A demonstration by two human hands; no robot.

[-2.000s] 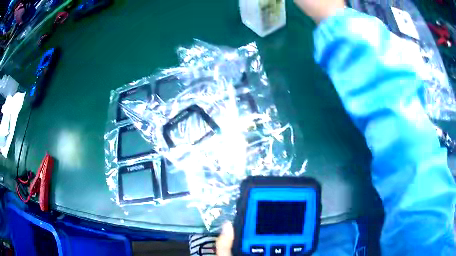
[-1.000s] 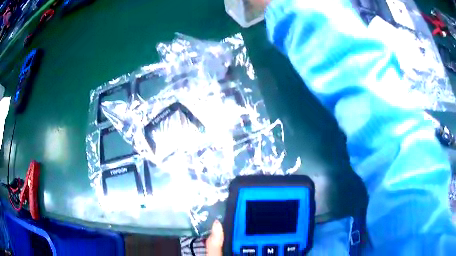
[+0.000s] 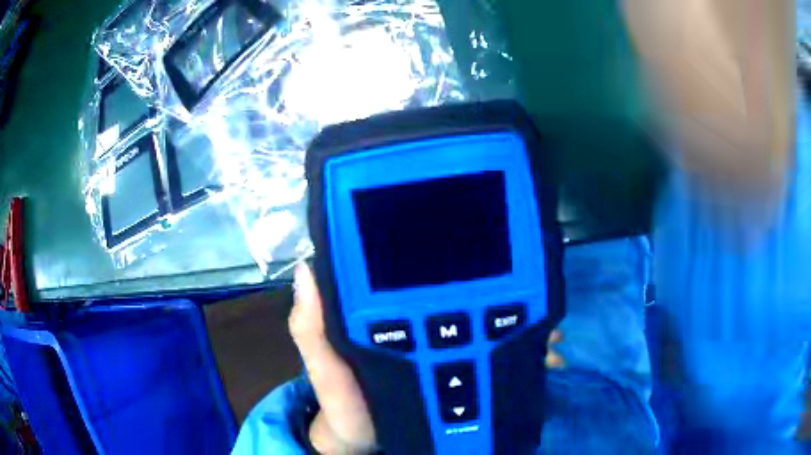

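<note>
My left hand [image 3: 333, 382] holds a blue and black handheld tester [image 3: 427, 298] upright, large in the middle of the view. Its dark screen and the ENTER, M, EXIT and arrow buttons face me. My right hand [image 3: 716, 80] is a blur at the upper right, raised beside the tester and not touching it; its fingers and anything in them cannot be made out. Behind the tester, black-framed clear screen lenses [image 3: 133, 188] lie in rows under crinkled, glaring clear film [image 3: 267, 160]. One lens [image 3: 218, 49] lies tilted on top.
The green bench mat [image 3: 62, 240] runs to a curved front edge. A red clamp [image 3: 15, 253] is at the left edge of the bench. A blue bin [image 3: 133, 355] stands below the bench edge at the lower left. My blue work trousers show beneath.
The tester has come up, larger and nearer, so its lower buttons now show. My right hand has left the whitish container at the top and moved back to the right. The view has shifted.
</note>
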